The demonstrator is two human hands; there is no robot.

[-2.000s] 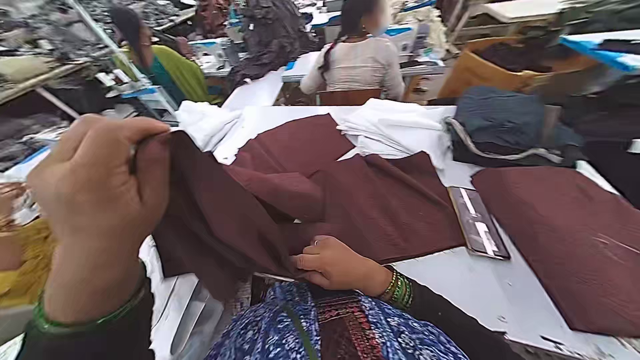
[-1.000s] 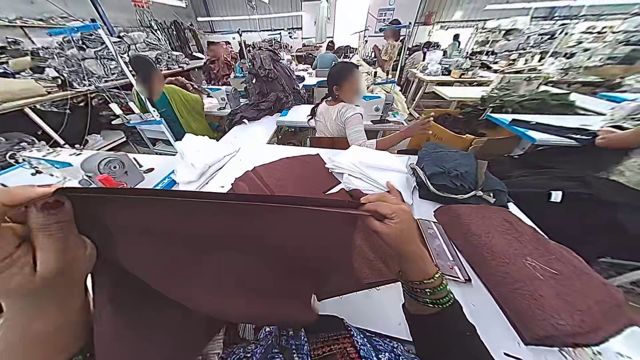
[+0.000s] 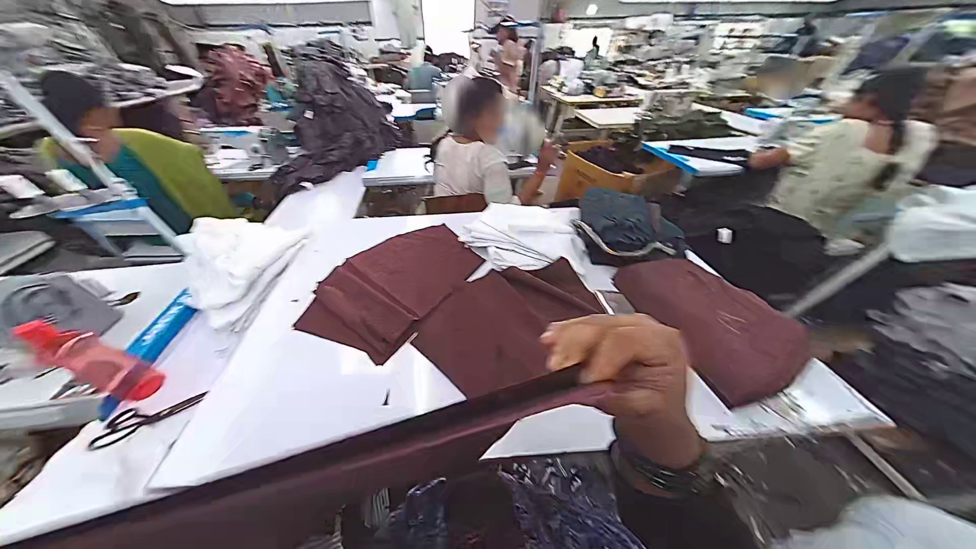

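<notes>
My right hand [image 3: 629, 366] grips one end of a long maroon fabric piece [image 3: 366, 457] above the table's near edge. The fabric stretches from there down to the lower left, out of the frame. My left hand is out of view. Flat maroon fabric pieces [image 3: 404, 282] lie beyond it on the white table [image 3: 305, 396], overlapping more maroon fabric [image 3: 488, 332]. To the right of my right hand sits a thick folded maroon stack [image 3: 709, 324].
White cloth bundles [image 3: 240, 267] [image 3: 522, 232] and a dark blue garment [image 3: 625, 221] lie on the table. At the left are black-handled scissors [image 3: 133, 423] and a red plastic bottle [image 3: 91, 362]. People sit at sewing tables [image 3: 412, 168] beyond.
My left hand, holding the fabric's other end a second ago, has left the view. The fabric has gone from a broad hanging sheet to a narrow slanting band. The view has shifted.
</notes>
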